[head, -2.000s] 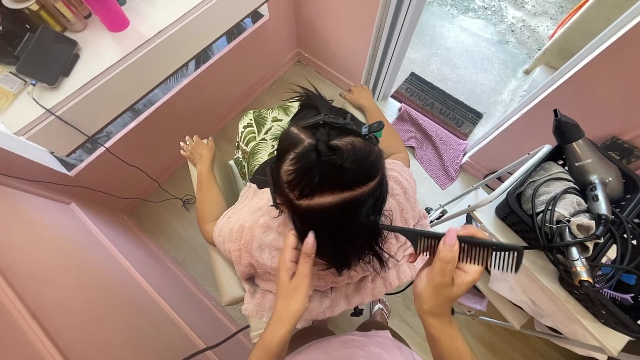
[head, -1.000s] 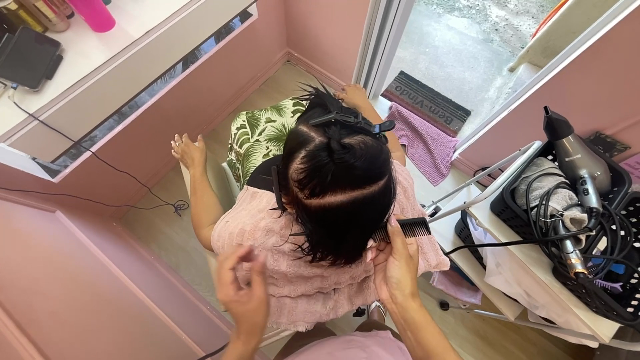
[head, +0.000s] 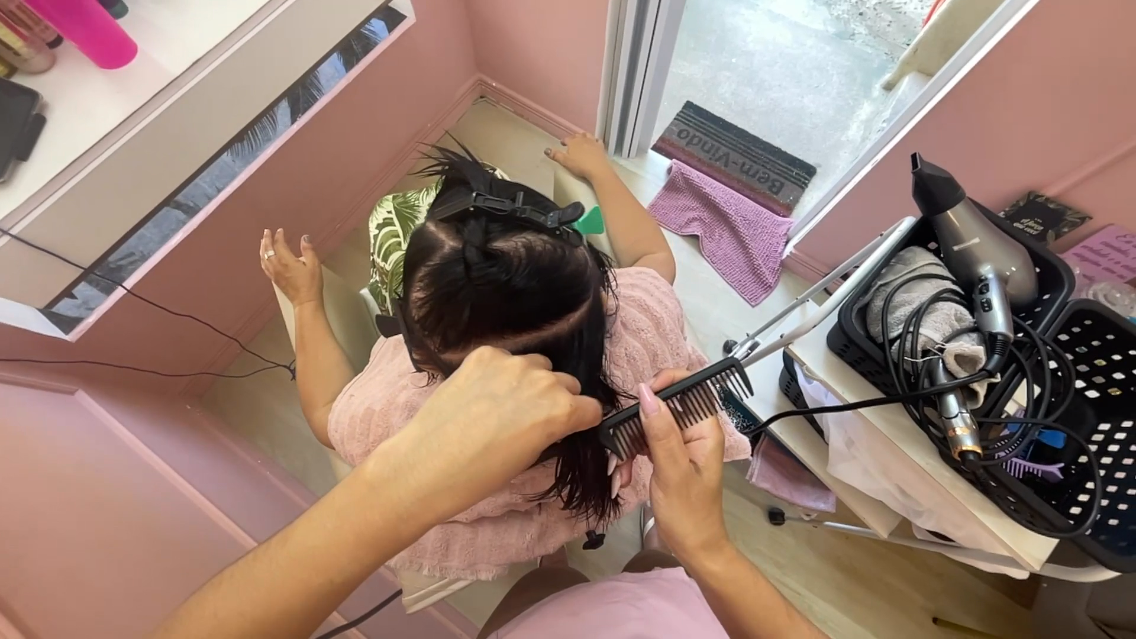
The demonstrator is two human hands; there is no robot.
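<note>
A seated person's dark, sectioned hair (head: 506, 284) fills the middle, its upper part held by a black hair clip (head: 510, 209). A pink towel (head: 382, 399) covers this person's shoulders. My left hand (head: 506, 404) reaches across the lower back of the head, fingers curled against the hair; whether it grips a strand cannot be told. Just right of the hair, my right hand (head: 683, 453) holds a black comb (head: 674, 408) between thumb and fingers, the comb slanting up to the right. Its fingertips are close to the hanging ends of hair.
At right, a trolley (head: 923, 453) bears black plastic baskets (head: 1087, 355), a hair dryer (head: 985, 240), a grey cloth (head: 914, 302) and tangled cords. A doormat (head: 737, 155) and purple rug (head: 728, 226) lie by the doorway. A white counter (head: 160, 53) is upper left.
My left hand has moved right and up from beside the towel to the back of the head. The comb is still in my right hand. The view has come nearer to the head.
</note>
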